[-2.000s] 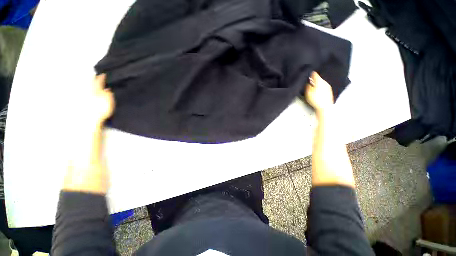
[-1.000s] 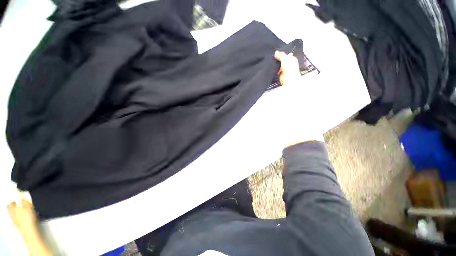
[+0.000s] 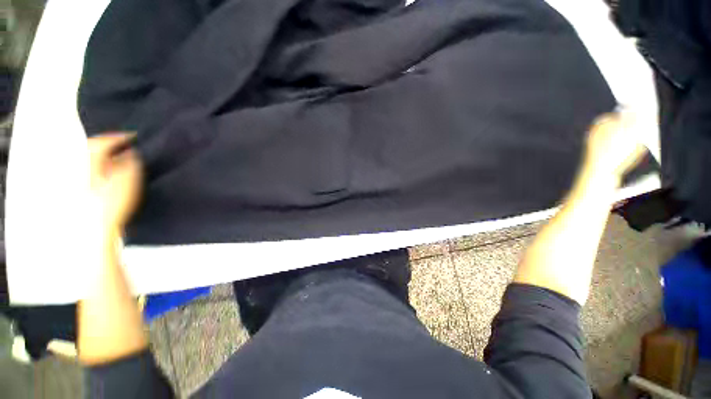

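A large black garment (image 3: 436, 132) lies spread over the white table, with long folds across it and its near edge almost straight along the table's front. My left hand (image 3: 115, 175) is at the garment's left edge, its fingers bent against the cloth; it is blurred and its grip is hard to make out. My right hand (image 3: 612, 144) is at the garment's right edge, also blurred and nearly washed out against the white table; its fingers are not clear. No snips can be made out.
The white table (image 3: 47, 234) shows around the garment. Dark garments (image 3: 690, 125) hang over its right end. A blue bin (image 3: 686, 288) and a brown box (image 3: 669, 358) stand on the speckled floor (image 3: 444, 300) at the lower right. Something blue (image 3: 178, 301) shows below the table's front edge.
The garment now lies wider across the table, its near edge straighter and nearer the front. The checked part by my right hand no longer shows. My hands are far apart at its two sides.
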